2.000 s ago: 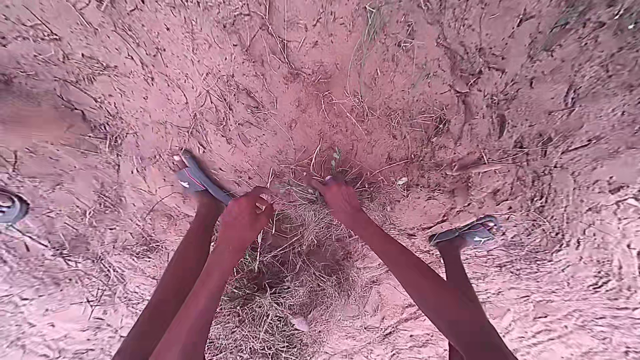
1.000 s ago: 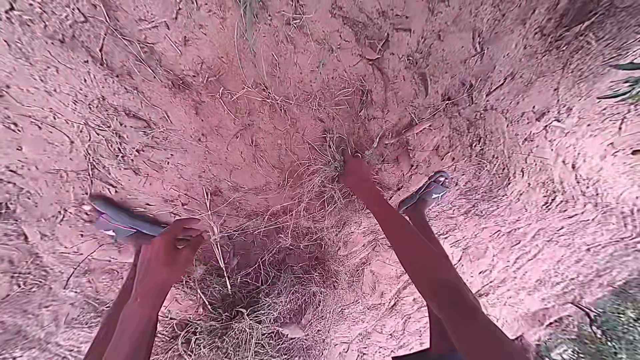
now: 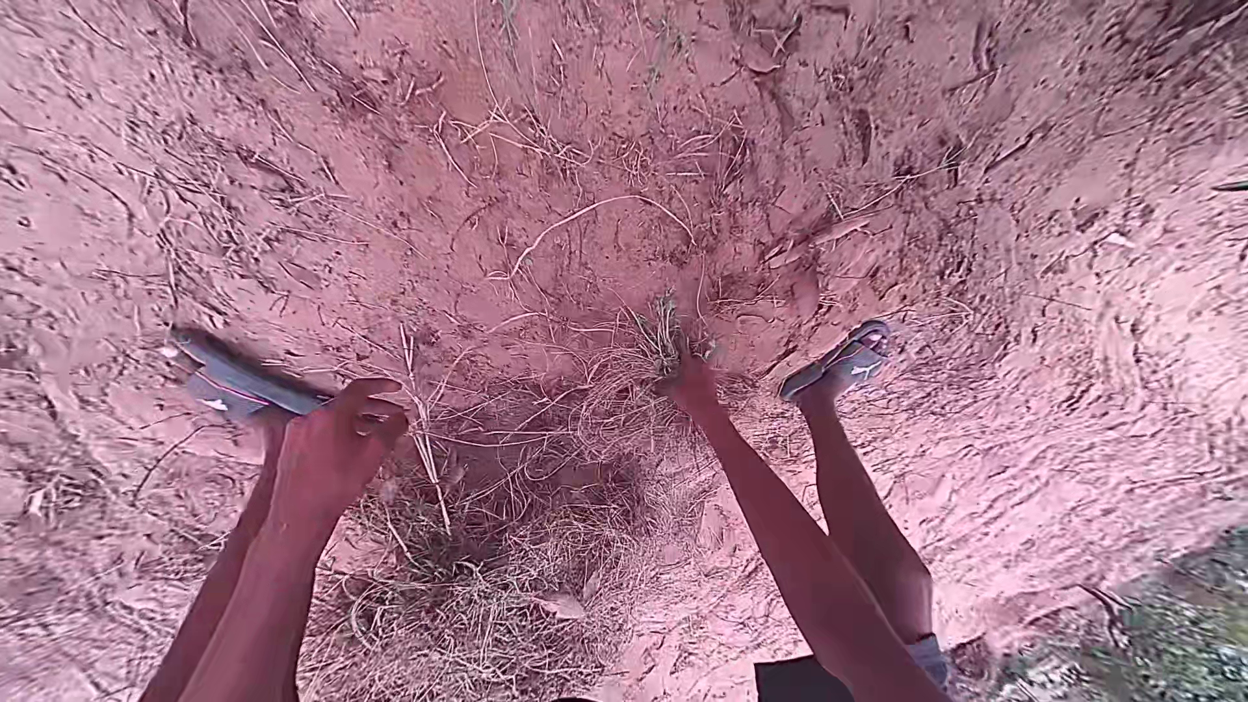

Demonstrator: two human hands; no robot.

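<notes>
My left hand [image 3: 341, 439] hovers at the left with its fingers partly curled and apart, beside some pale dry stalks [image 3: 425, 439]; no held thing shows in it. My right hand [image 3: 690, 385] is at the centre, low over the ground, closed around a tuft of dry and greenish grass [image 3: 665, 341]; its fingertips are partly hidden by the grass. Below and between my arms lies a loose heap of dry grass [image 3: 487, 604].
My sandalled feet stand at either side, the left sandal [image 3: 244, 375] and the right sandal [image 3: 840, 363]. Reddish bare soil [image 3: 390, 244] with scattered roots and straw surrounds them. Green plants [image 3: 1170, 624] grow at the lower right.
My hands were close together two seconds ago; they are now well apart, the left one out to the left. The right hand stays low at the grass. The view has shifted.
</notes>
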